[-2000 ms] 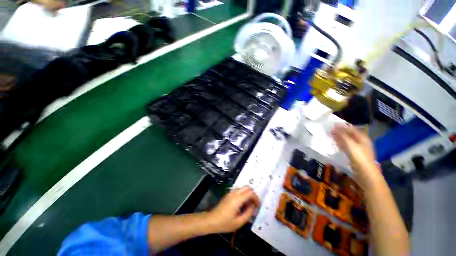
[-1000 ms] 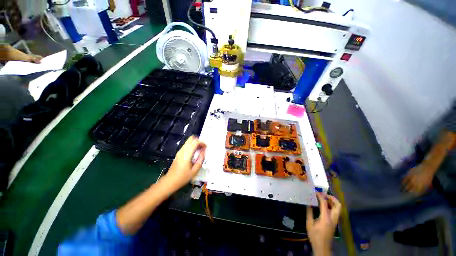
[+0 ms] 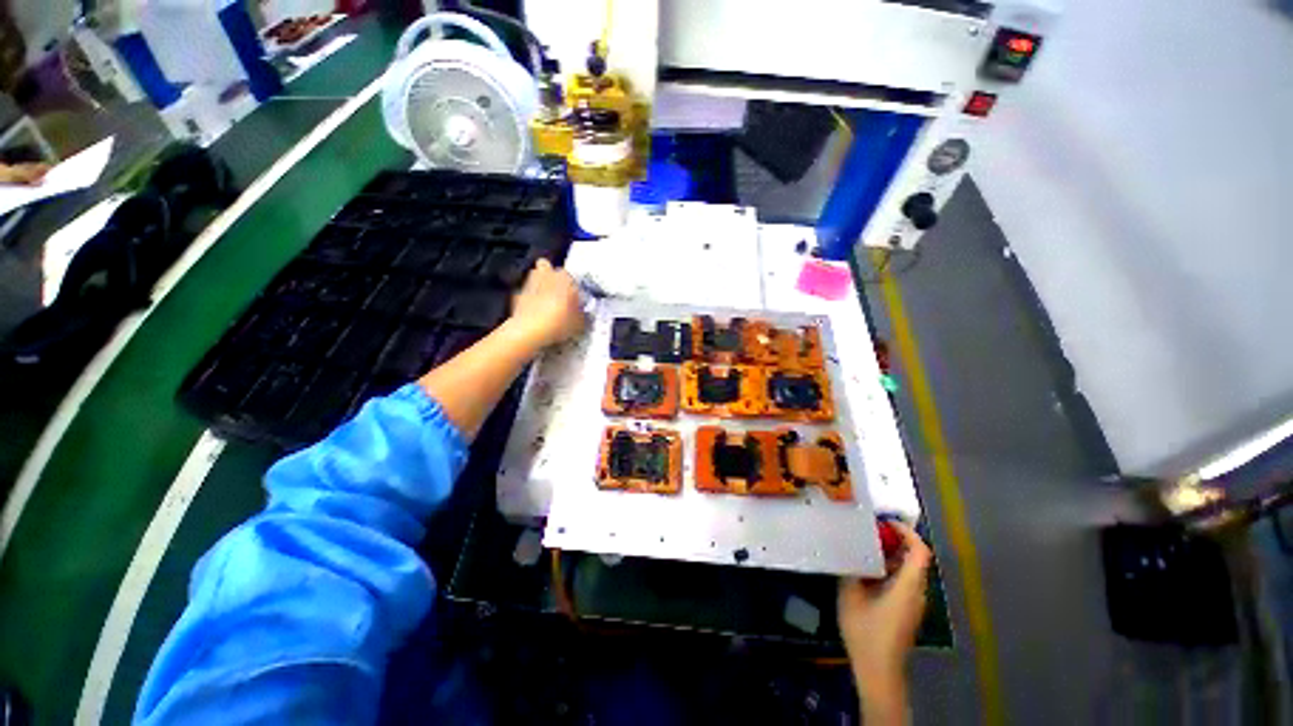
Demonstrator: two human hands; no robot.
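The silver-grey fixture plate (image 3: 638, 536) lies on the white machine base (image 3: 525, 475), its front edge past the base's front. Orange fixture nests (image 3: 736, 462) stand on it in three rows, with black parts seated in several. My left hand (image 3: 550, 304) is at the plate's back left corner, fingers bent; small dark pieces show beside it, and whether it holds one is unclear. My right hand (image 3: 885, 584) is at the front right corner, fingertips by the red knob (image 3: 889, 540); its grip is partly hidden.
Stacked black blister trays (image 3: 383, 305) lie left of the machine, with a white fan (image 3: 461, 114) behind. The brass-yellow dispensing head (image 3: 601, 149) hangs behind the nests. A pink note (image 3: 824, 280) is at the back right. The green conveyor (image 3: 213, 305) runs along the left.
My left hand has moved from the plate's left side to its back left corner. My right hand has stayed at the front right corner. The plate sits further out over the base's front edge.
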